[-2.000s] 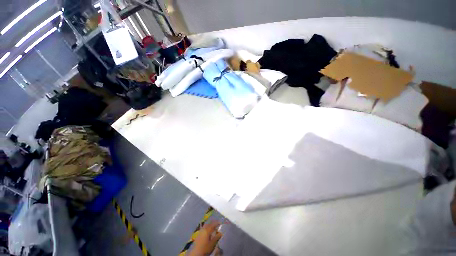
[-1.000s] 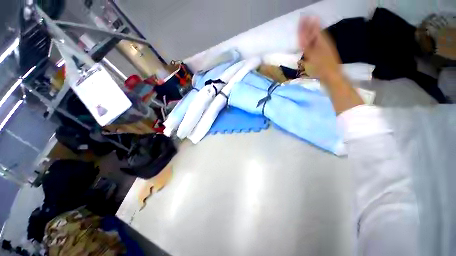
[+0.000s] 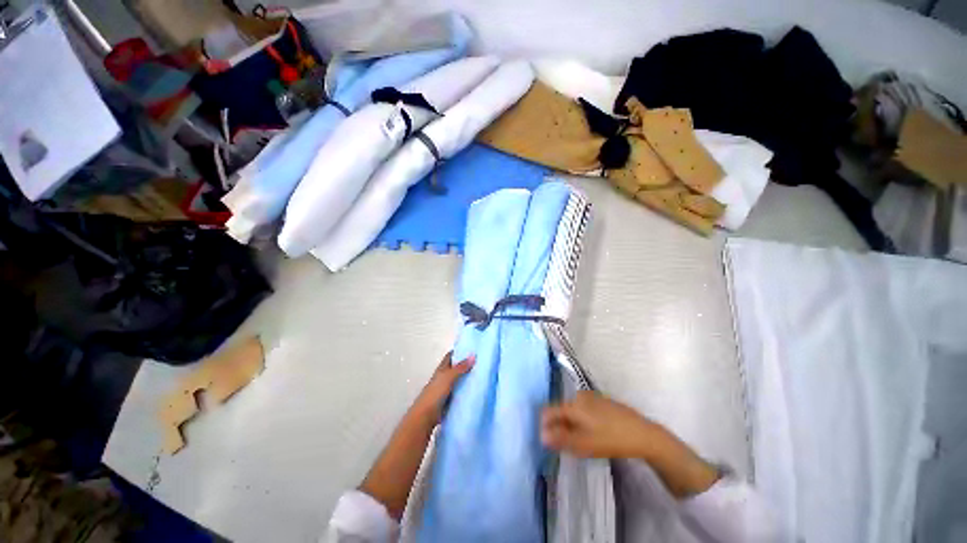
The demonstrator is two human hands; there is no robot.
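A light blue bundle (image 3: 498,371) with striped layer edges along its right side lies lengthwise in front of me. A dark tie strip (image 3: 514,312) is knotted around its upper part. My left hand (image 3: 445,384) grips the bundle's left side below the tie, thumb on top and fingers hidden. My right hand (image 3: 578,424) is blurred at the bundle's right edge with curled fingers; whether it holds anything cannot be told. The lower end of the bundle runs out of the picture.
White rolls (image 3: 371,159) and a blue one lie tied at the back on a blue foam mat (image 3: 467,196). Tan pieces (image 3: 636,159) and black cloth (image 3: 732,90) are behind. A brown template (image 3: 212,387) is front left. White panels (image 3: 838,350) lie right. A black bag (image 3: 159,286) is left.
The tied light blue bundle has come from the back rolls to the front and now lies lengthwise. My left hand has come into view on it. My right hand has moved down from the back.
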